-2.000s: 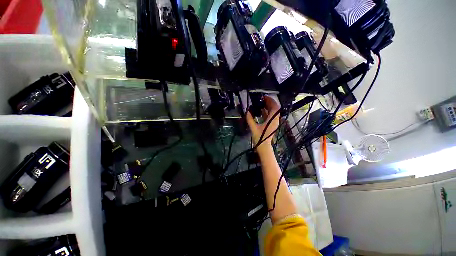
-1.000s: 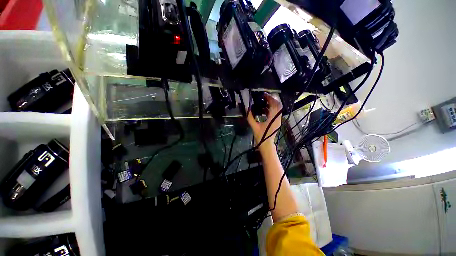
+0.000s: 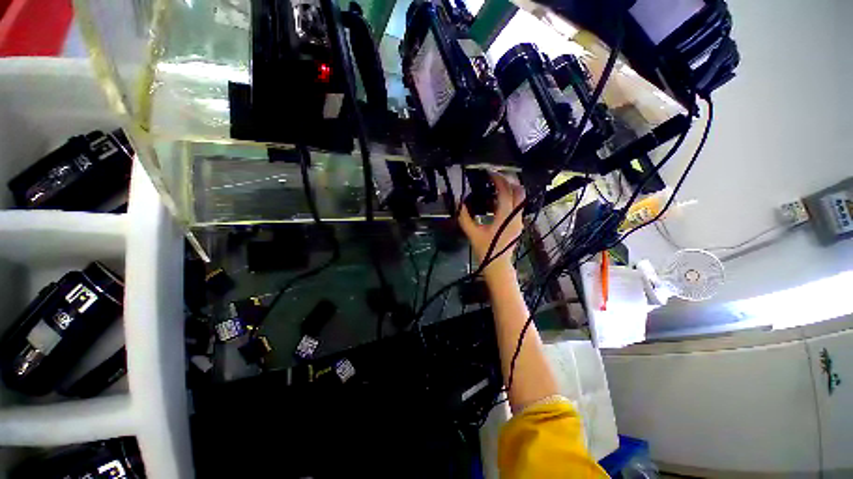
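Observation:
My right hand [image 3: 493, 217], bare with a yellow sleeve, reaches in among the cables at the lower shelf of the acrylic rack [image 3: 299, 223]. Its fingers and thumb are around a small black camcorder [image 3: 480, 192], partly hidden by the hand and shelf edge. Above it, black camcorders with lit screens [image 3: 435, 82] stand on the upper shelf. Another black unit [image 3: 304, 84] there shows a red light. Thin black cables [image 3: 561, 248] hang across my wrist. My left hand is out of the picture.
A white divided tray [image 3: 154, 309] at the left holds black camcorders [image 3: 64, 327]. Small black blocks with white code labels [image 3: 307, 346] lie on the dark glass. At the right are a white fan [image 3: 692, 275], an orange pen [image 3: 604, 281] and a wall. A red tray edge [image 3: 37, 26] shows top left.
The view has shifted slightly. My right hand stays around the same black unit with only small finger movement.

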